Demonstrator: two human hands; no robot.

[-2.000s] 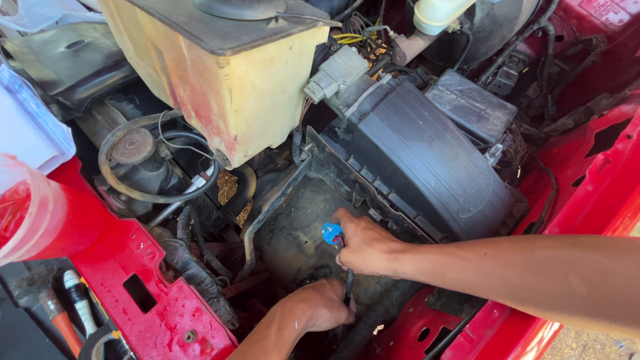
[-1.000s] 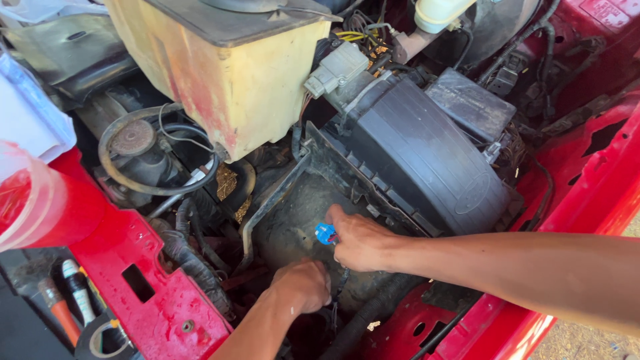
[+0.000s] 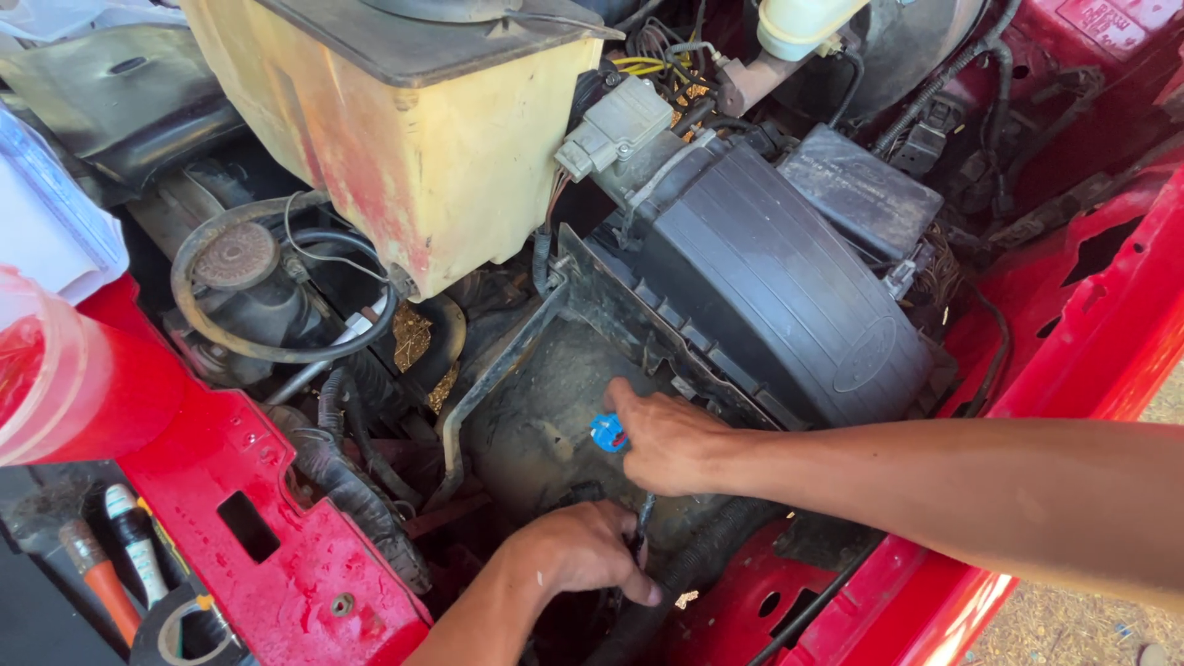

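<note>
My right hand is closed around a small bright blue object, perhaps a connector, over the lower half of the black air filter housing. Below it, my left hand has its fingers at a thin dark cable that runs up toward the right hand. What else the left fingers hold is hidden. A thick black corrugated conduit passes just right of the left hand. The ribbed black air filter cover lies tilted above my right forearm.
A yellowed plastic reservoir stands at upper left. The red body panel edges the bay, with a red translucent container at left. Below are a brush with an orange handle and a roll of black tape. A black box sits upper right.
My left hand has shifted up from its lower position of two seconds ago. My right hand stays over the housing with the blue object.
</note>
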